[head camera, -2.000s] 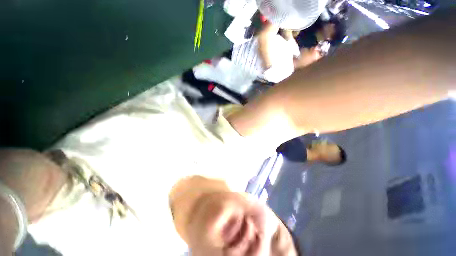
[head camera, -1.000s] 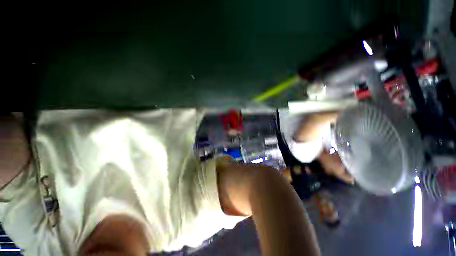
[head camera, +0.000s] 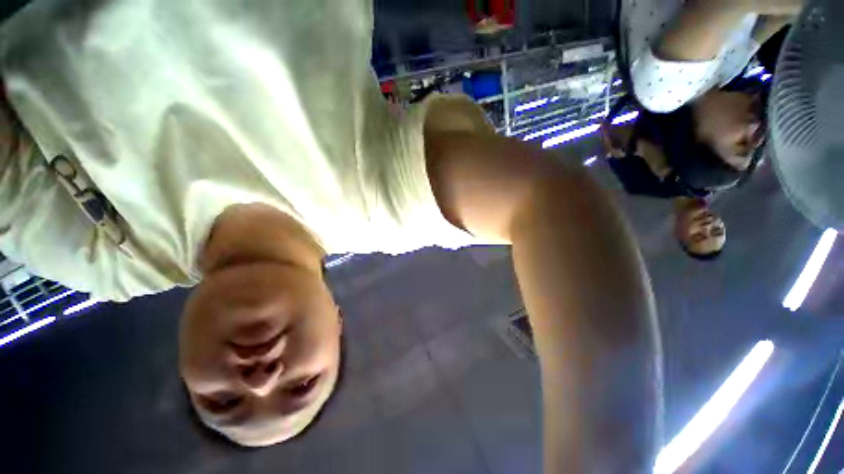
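The view is upside down. A person in a pale shirt (head camera: 268, 111) fills the left half. A bare arm (head camera: 592, 324) from that shirt's sleeve bends and runs out at the bottom edge near the camera; its hand is cut off. A small scissor-like thing or pattern (head camera: 90, 202) shows on the shirt at the left. No tray, unit or tool is seen in a hand. Neither my left hand nor my right hand is visible.
A white round fan grille (head camera: 814, 116) is at the right edge. Another person in a dotted white top (head camera: 680, 83) is beside it, with a further person's head (head camera: 701, 229) beyond. Metal racks (head camera: 555, 79) stand at the top, and bright tube lights (head camera: 717, 407) show at the lower right.
The view has swung from the dark green surface, now out of the picture, to the shirt and ceiling. The fan has shifted to the right edge. The bare arm now reaches the bottom edge.
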